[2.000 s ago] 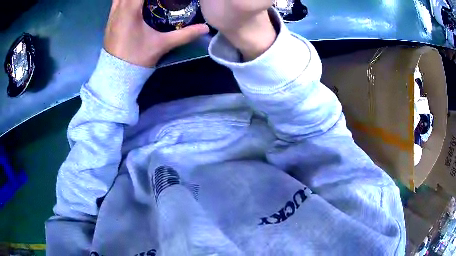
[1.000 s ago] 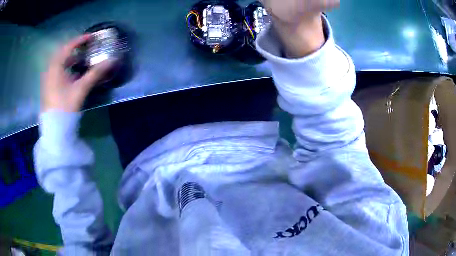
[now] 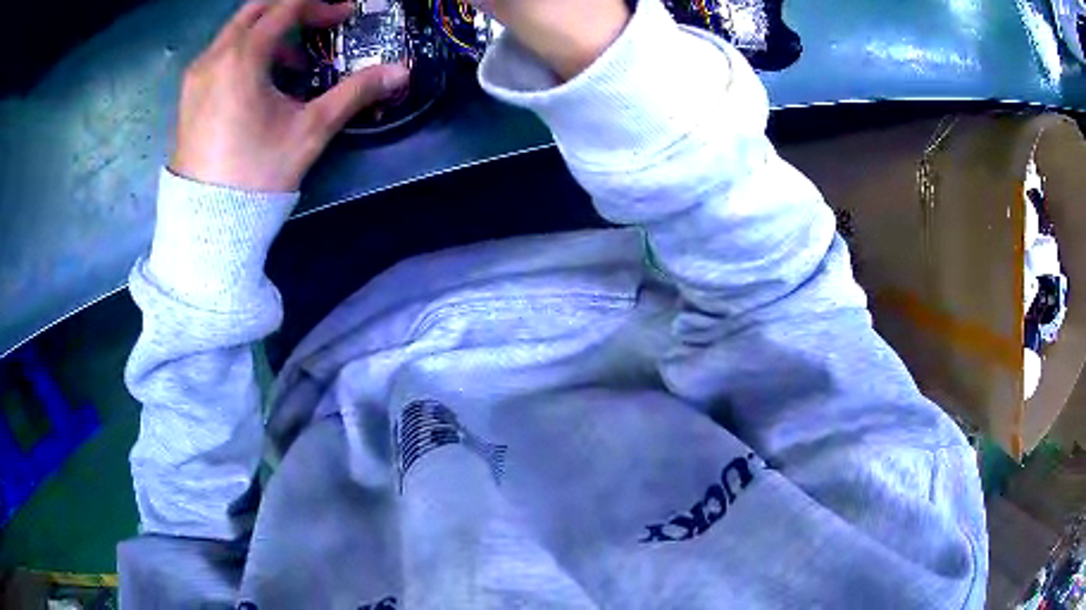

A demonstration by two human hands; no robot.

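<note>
A round black device housing (image 3: 411,110) lies open side up on the green bench at the top edge, with a silvery circuit board (image 3: 372,38) inside. My left hand (image 3: 268,101) grips this housing from its left side, thumb at the near rim. Thin yellow and red lead wires (image 3: 459,22) show in another dark housing just to its right. My right hand (image 3: 560,30) is mostly cut off by the top edge; its fingers and anything in them are hidden. Another housing with a board (image 3: 744,22) lies right of my right wrist.
The green bench (image 3: 83,179) has a curved metal near edge. An open brown carton (image 3: 893,250) with orange tape stands at the right, holding white and black parts (image 3: 1043,280). A blue object (image 3: 42,429) is on the green floor at the left.
My left hand has moved right along the bench with the housing, which now sits beside another one. My right hand has moved left and is more cut off. The view has shifted.
</note>
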